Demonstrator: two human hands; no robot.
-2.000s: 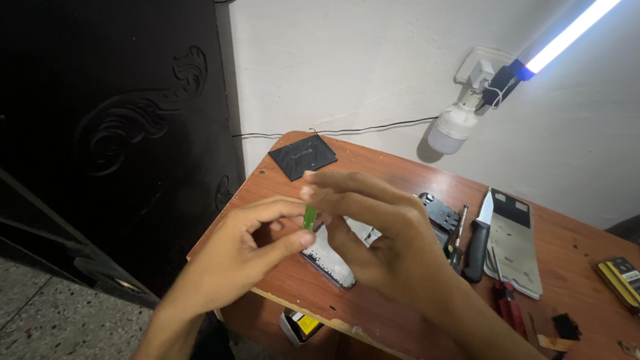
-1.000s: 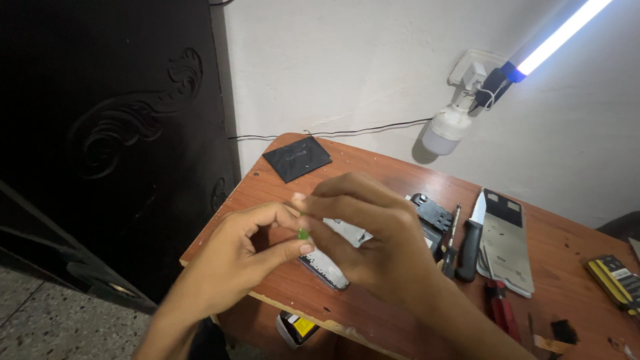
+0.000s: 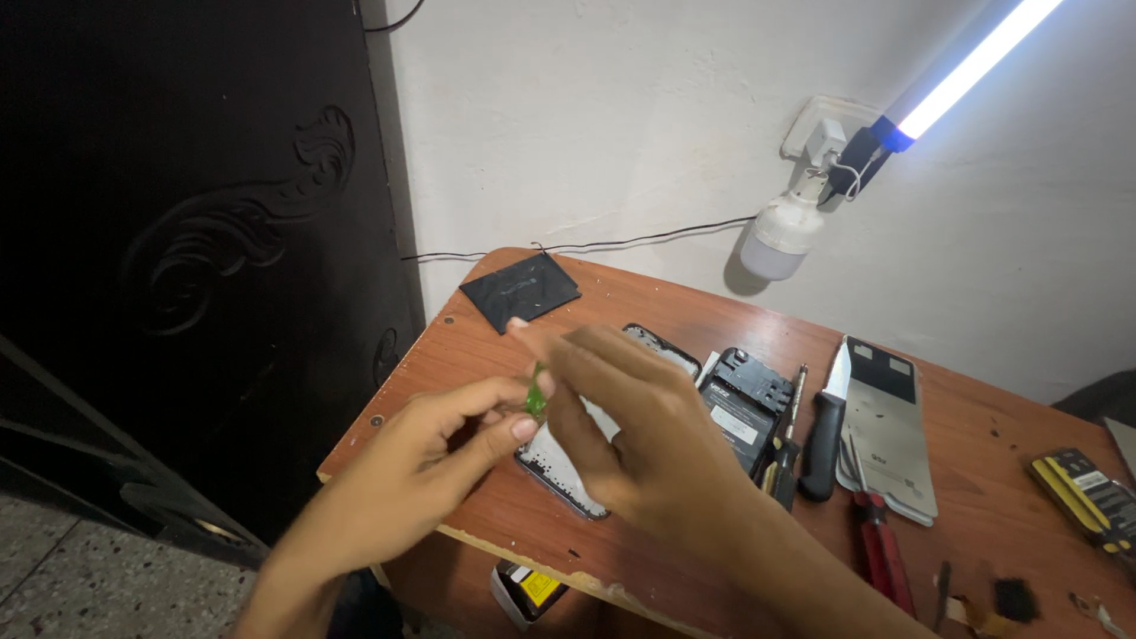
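Note:
A small green piece [image 3: 535, 396], its kind not clear, is pinched between the thumb and forefinger of my left hand [image 3: 435, 461]. My right hand [image 3: 643, 417], slightly blurred, has its fingers against or very near the upper end of that piece; whether they grip it I cannot tell. Beneath both hands lies a phone frame [image 3: 559, 470] with a pale, speckled inner face, partly covered by my right hand. Just right of it rests an opened phone body [image 3: 741, 408] with its dark battery showing.
A black flat sheet [image 3: 522, 291] lies at the table's far corner. To the right are a screwdriver [image 3: 783, 461], a knife [image 3: 830, 426], a silvery phone back cover [image 3: 887, 444], a red-handled screwdriver [image 3: 879, 550] and a yellow-and-black phone part [image 3: 1084, 497]. A bulb [image 3: 781, 235] hangs by the wall.
The fingers of my right hand have spread and lifted somewhat around the green piece, which shows more than one second ago. My left hand has stayed on it.

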